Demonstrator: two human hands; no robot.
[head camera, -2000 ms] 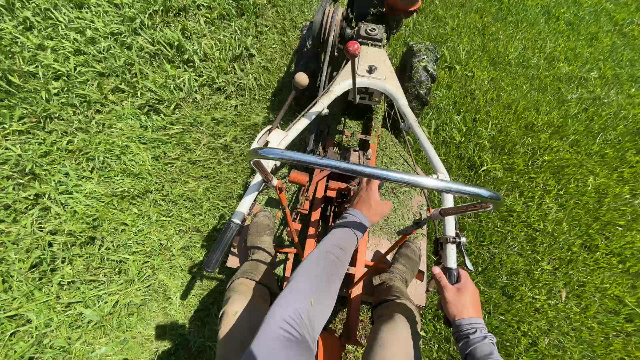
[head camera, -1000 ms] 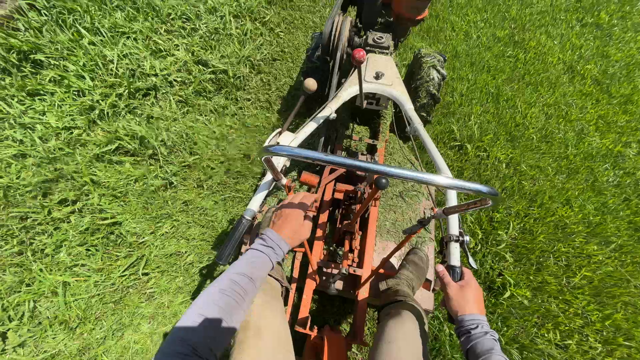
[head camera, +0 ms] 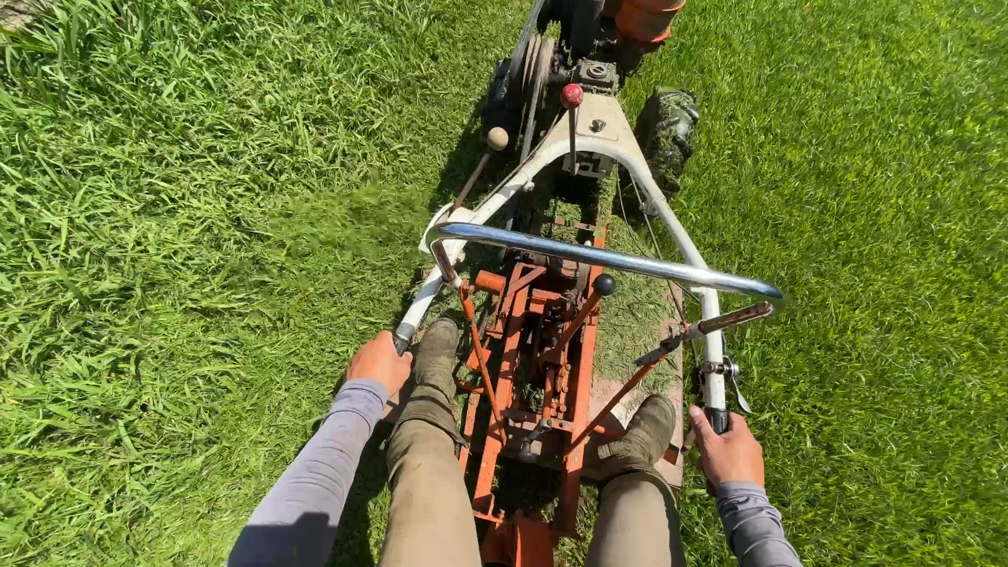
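My left hand is closed around the black grip at the end of the left white handlebar. At the right, my right hand holds the black grip of the other handlebar arm, below a metal hand lever. A chromed bar crosses between the arms. Between my legs runs an orange steel frame with a black-knobbed lever. A red-knobbed lever and a beige-knobbed lever stand farther forward on the walk-behind machine.
Ahead are belt pulleys, an orange engine part and a grass-caked wheel. My boots rest on a platform strewn with clippings. Cut grass lies at the left, with taller grass beyond; grass also covers the right.
My left hand has moved from the middle of the orange frame, where the black-knobbed lever is, leftward and back to the left handlebar grip. My right hand has stayed at its grip.
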